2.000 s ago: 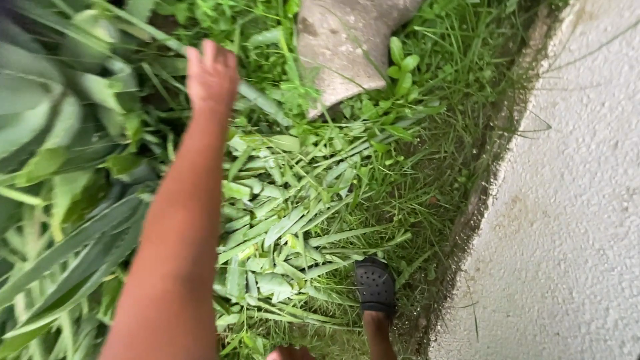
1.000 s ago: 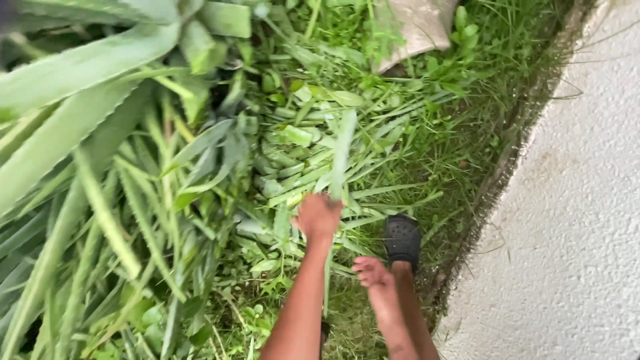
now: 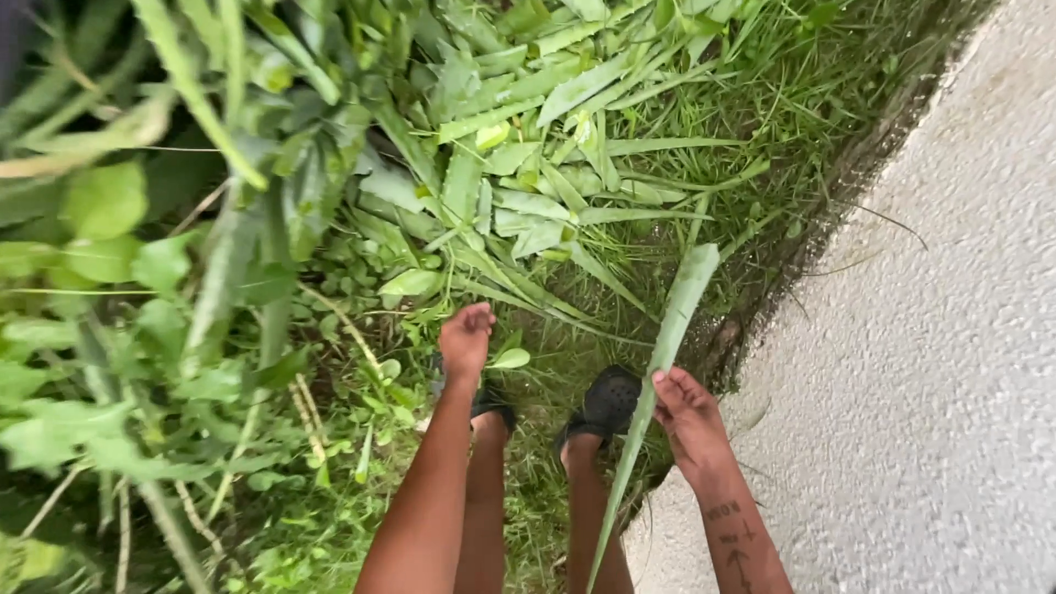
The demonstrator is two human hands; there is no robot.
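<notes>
My right hand [image 3: 691, 417], at the lower right, pinches a long aloe leaf [image 3: 686, 309] between thumb and fingers. The leaf's broad, cut-looking end points up and its thin tip runs down past my leg. My left hand [image 3: 468, 338] is at the lower middle, fingers bent, above the ground and apart from that leaf; no held thing shows plainly in it. Beyond my hands lies a pile of loose aloe leaves [image 3: 532, 186] on the grass. A small round-ended green leaf [image 3: 510, 358] is just right of my left hand.
Tall aloe plants and broad-leaved weeds [image 3: 107, 346] fill the left side. A rough white wall [image 3: 916, 363] runs along the right, with a dirt edge [image 3: 730, 346] at its foot. My feet in black clogs [image 3: 612, 398] stand on grass between them.
One second ago my left hand held a long leaf over the pile; a long leaf is now in my right hand. My right hand, then without a leaf, has moved right. The view has shifted.
</notes>
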